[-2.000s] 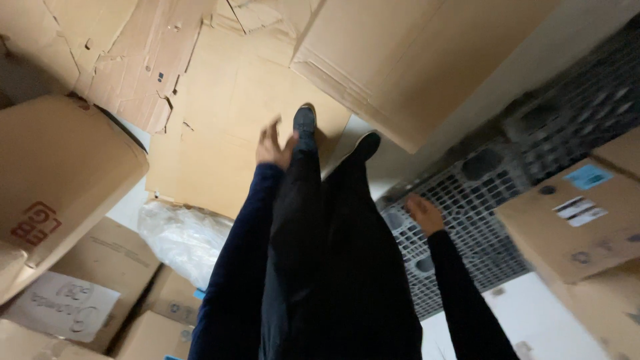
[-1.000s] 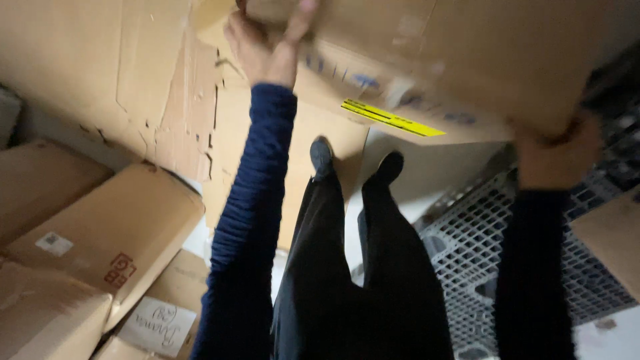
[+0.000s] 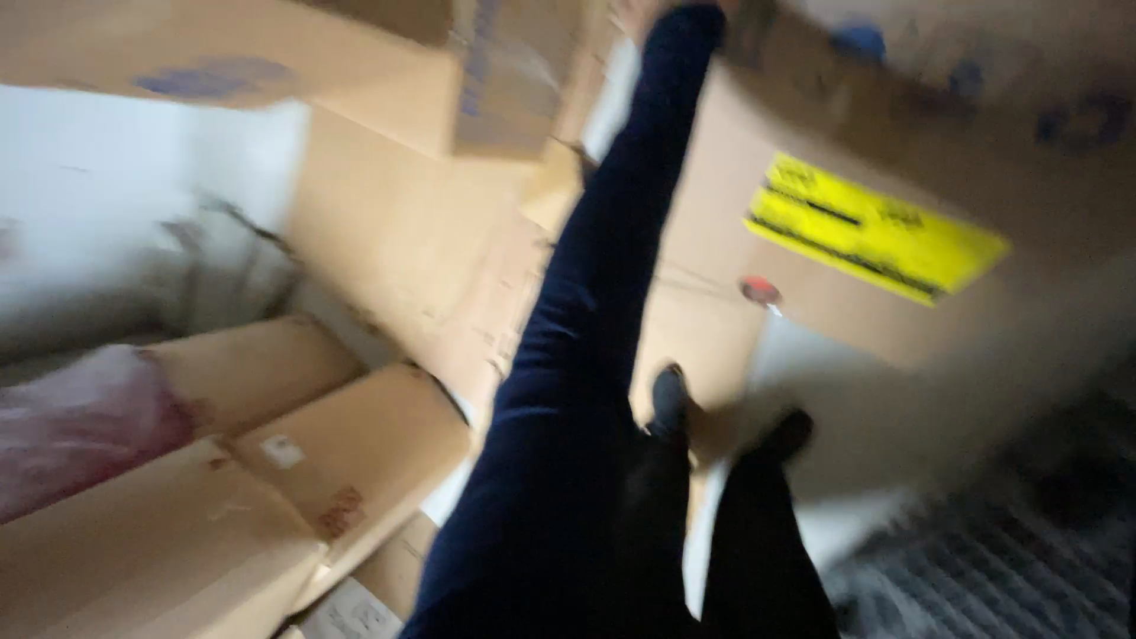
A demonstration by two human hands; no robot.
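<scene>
A large cardboard box with a bright yellow label fills the upper right, tilted and blurred by motion. My left arm, in a dark blue sleeve, reaches up to its left side. Only a blurred sliver of my left hand shows at the top edge, beside the box; its fingers and any grip cannot be made out. My right hand is outside the view. A small red mark shows on the box's lower part.
Closed cartons are grouped at lower left, beside pinkish plastic wrap. Another carton with blue print is at upper left. Flat cardboard lies beyond my feet. A dark grid pallet is at lower right.
Both hands were on the labelled box a second ago; my right hand has since left the view. The view has swung, bringing more of the left side in.
</scene>
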